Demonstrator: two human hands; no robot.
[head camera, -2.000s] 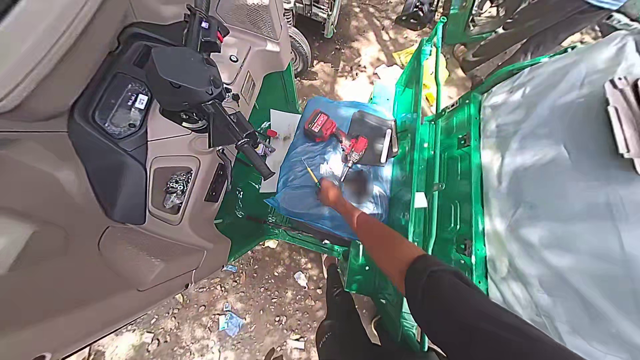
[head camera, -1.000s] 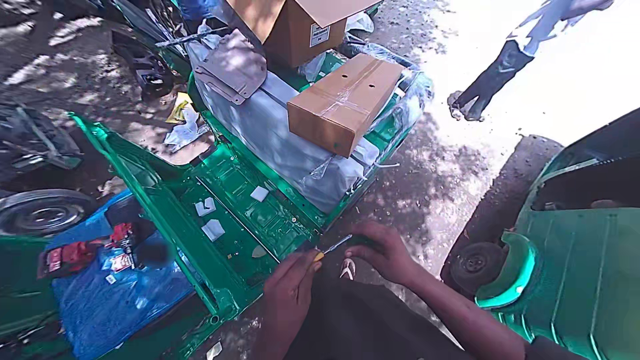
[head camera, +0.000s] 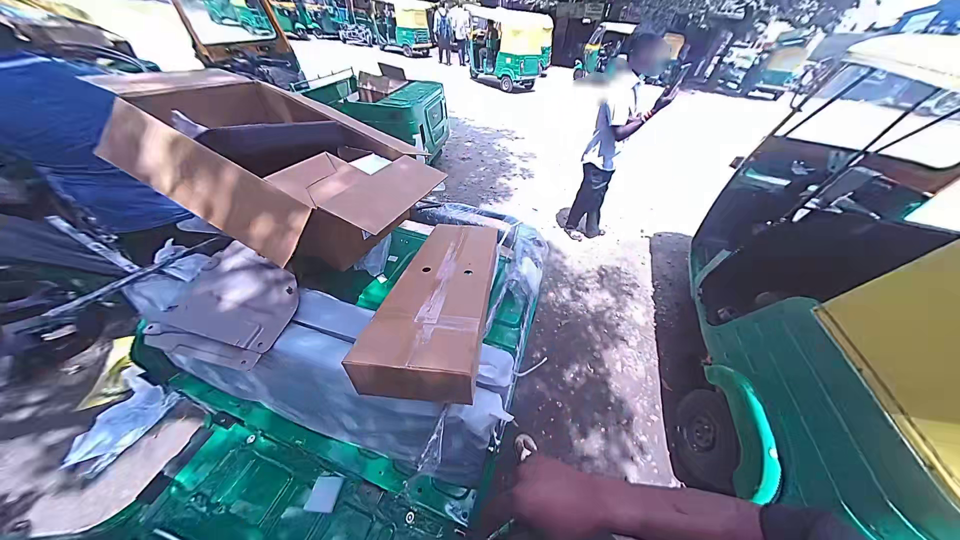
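My right hand is at the lower edge, right of the green metal floor panel, its fingers curled; whether it holds something is hidden. My left hand cannot be made out. Ahead of the hand, a taped long cardboard box with two round holes lies on a plastic-wrapped grey seat. A large open cardboard box leans behind it, with dark contents inside. Grey shaped plates rest at the seat's left end. A small white piece lies on the floor panel.
A green and yellow auto rickshaw stands close on the right, its wheel near the ground strip. A person stands ahead, holding up a small object. More rickshaws and a green vehicle body are farther back.
The view has swung up and ahead. A second ago both hands were close together at a small yellow-handled tool; now only my right hand shows plainly, at the lower edge.
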